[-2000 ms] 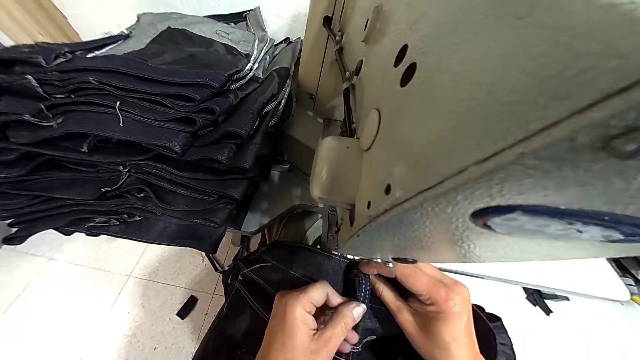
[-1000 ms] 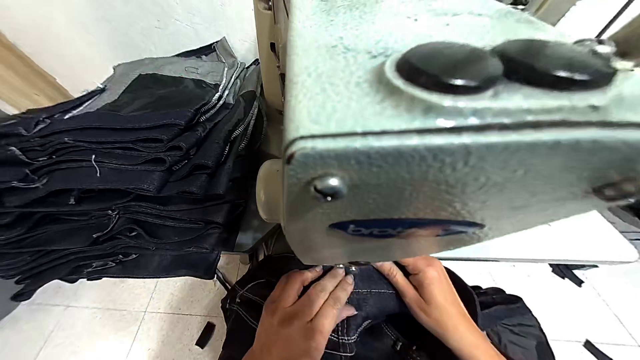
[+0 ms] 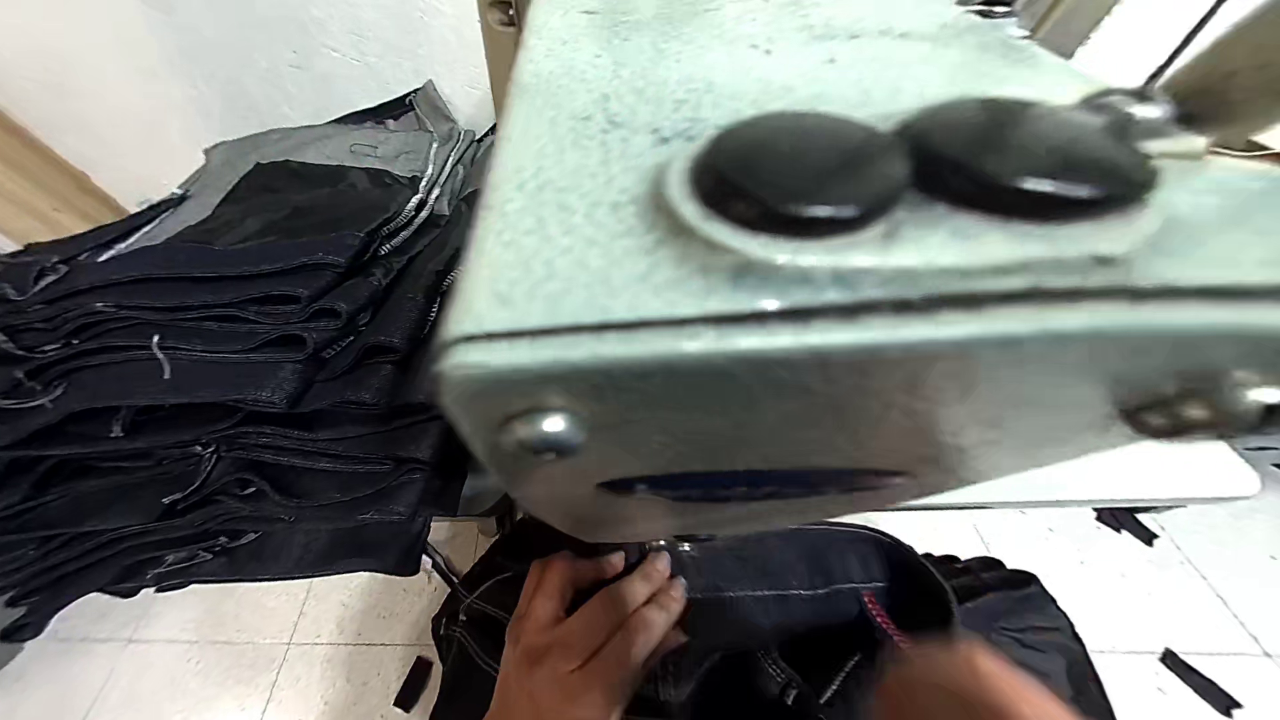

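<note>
Dark denim trousers (image 3: 790, 580) with pale stitching lie at the bottom centre, their waistband under the head of an industrial sewing machine (image 3: 700, 410). My left hand (image 3: 595, 635) presses on the waistband with bent fingers, right below the machine head, which hides the needle area. Blurred, my right hand (image 3: 965, 680) is at the bottom edge over the lower right part of the trousers; its fingers cannot be made out. A red strip of stitching (image 3: 883, 618) shows inside the garment just above it.
A tall pile of folded dark denim garments (image 3: 200, 360) stands at the left, against a white wall (image 3: 250, 60). The machine head fills the upper right. Behind it is a white table edge (image 3: 1110, 475). Dark fabric scraps (image 3: 413, 684) lie on the tiled floor.
My right hand has moved from the waistband beside my left hand down to the bottom edge. Two seconds ago both hands pinched at the waistband. The view has shifted onto the machine's top.
</note>
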